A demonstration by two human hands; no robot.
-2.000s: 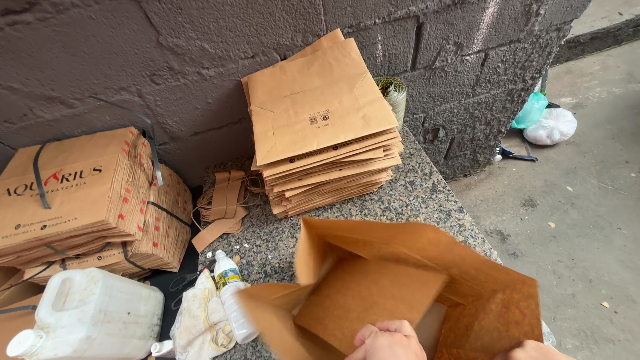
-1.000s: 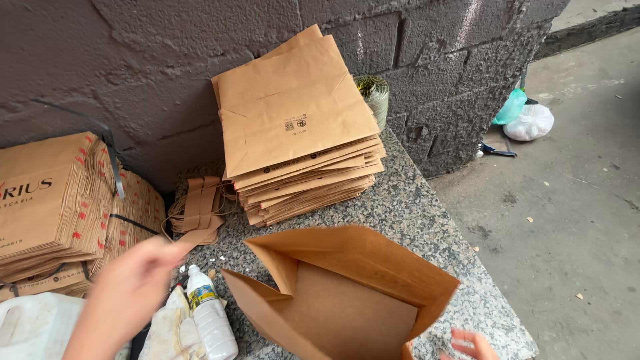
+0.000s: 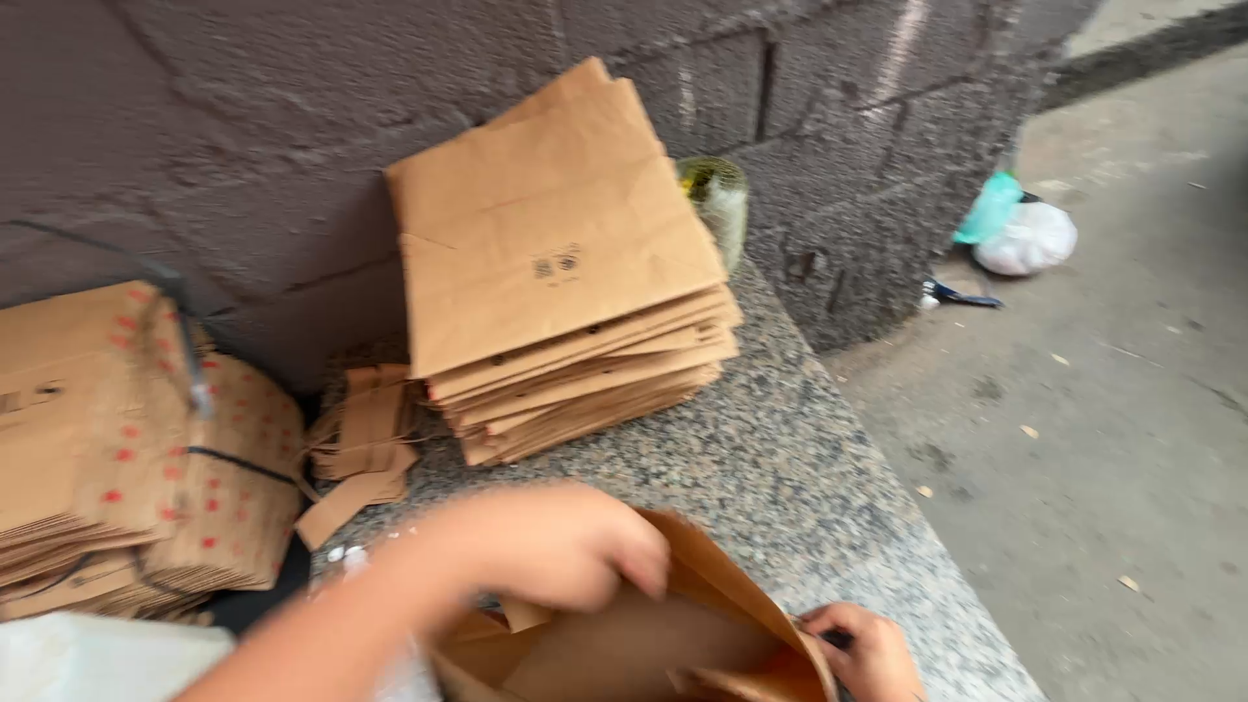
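Observation:
An opened brown kraft paper bag stands at the bottom of the view, its mouth facing up. My left hand, blurred, is over the far left part of the bag's mouth with fingers curled; whether it grips paper is not clear. At the bag's right rim, my right hand pinches the edge between thumb and fingers. Behind the bag, a stack of flattened kraft paper bags lies on the granite counter. Left of that stack are loose cardboard strips with twine.
Strapped bundles of paper bags sit at the left, with a whitish plastic jug in front. A rolled, netted item stands behind the stack by the block wall. Plastic bags lie on the concrete floor.
My left hand has moved right, from the bottle and jug to the bag's mouth. My right hand, apart from the rim one second ago, now holds it.

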